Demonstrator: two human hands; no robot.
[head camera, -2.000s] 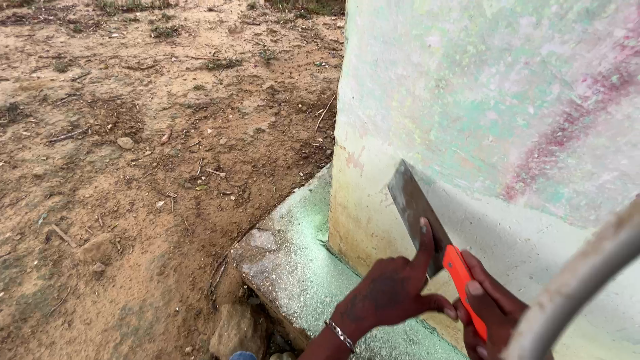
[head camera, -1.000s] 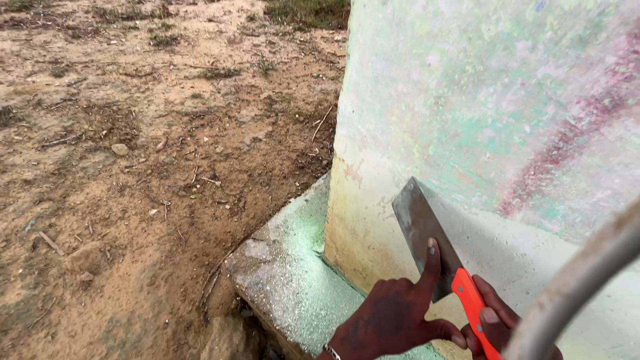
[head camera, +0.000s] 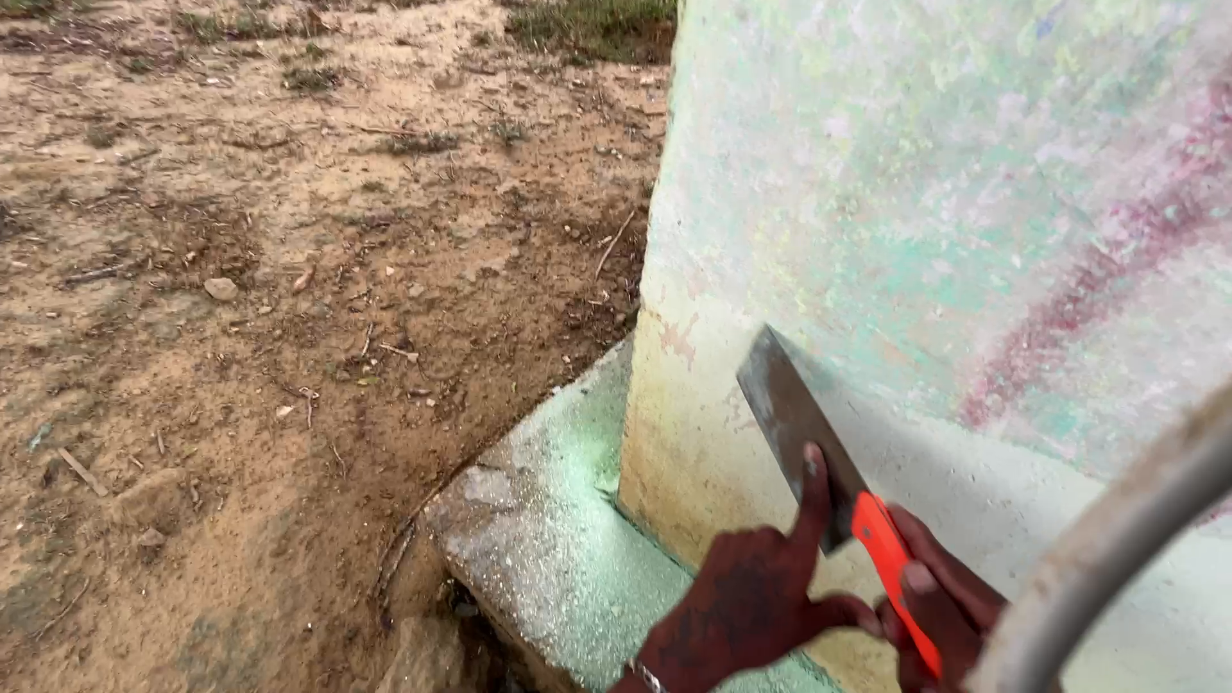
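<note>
My right hand (head camera: 938, 606) is closed around the orange handle of a broad, flat-bladed scraper (head camera: 804, 423). The metal blade slants up and left, its far end against the painted wall (head camera: 924, 231) near the corner. My left hand (head camera: 751, 597), with a bracelet at the wrist, presses its index finger on the lower blade, and its thumb reaches toward the handle. The wall is mottled green, white and pink above, with a reddish streak at the right. A paler band runs below, yellowed near the corner.
A concrete ledge (head camera: 539, 539) with green paint and pale flakes runs along the wall's foot. A curved pale pipe or bar (head camera: 1107, 549) crosses close in front at lower right. Bare soil (head camera: 241, 366) with twigs and stones lies to the left, with grass (head camera: 597, 24) behind.
The blade's tip sits lower on the wall than two seconds ago. Both hands keep the same hold on the scraper.
</note>
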